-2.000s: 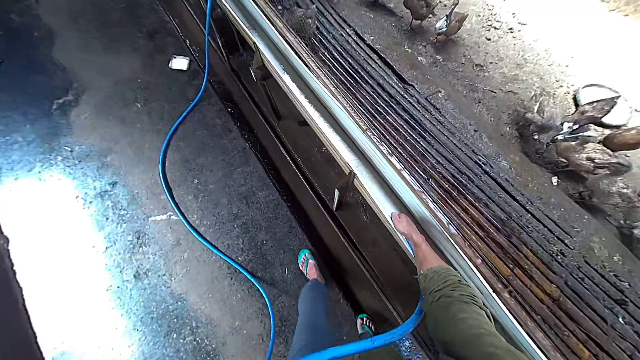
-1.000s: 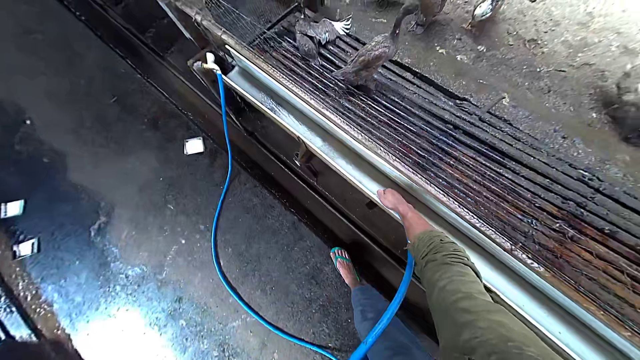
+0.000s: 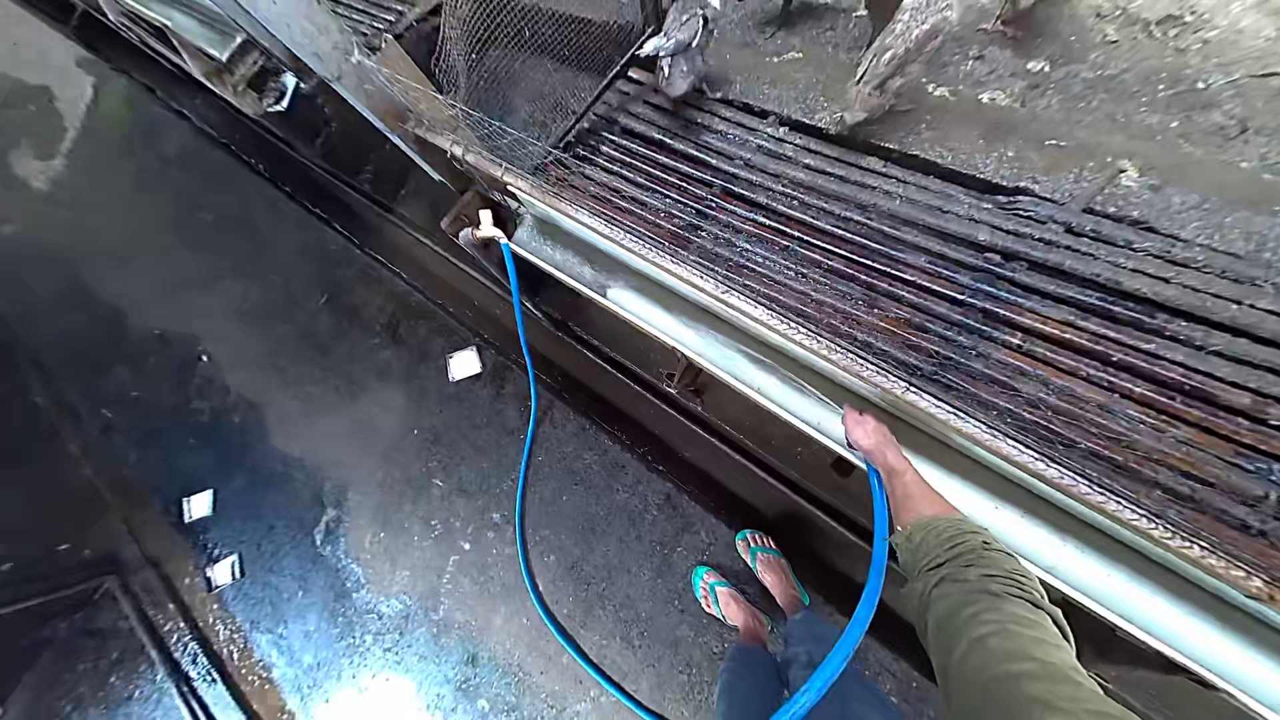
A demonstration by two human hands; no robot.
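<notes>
My right hand grips the end of a blue hose over a long whitish trough. A thin stream of water leaves the hose end and runs along the trough, toward its far end. From my hand the hose drops past my legs, loops over the wet floor and rises to a pale tap fitting at the trough's far end. My left hand is out of view.
Slatted flooring lies behind the trough, with wire mesh at its far end and a duck beside it. My feet in green flip-flops stand on the wet concrete floor. Several small white squares lie there.
The view has swung toward the trough's far end, bringing the tap fitting and mesh closer. My right hand still holds the hose over the trough. Ducks near the mesh have shifted.
</notes>
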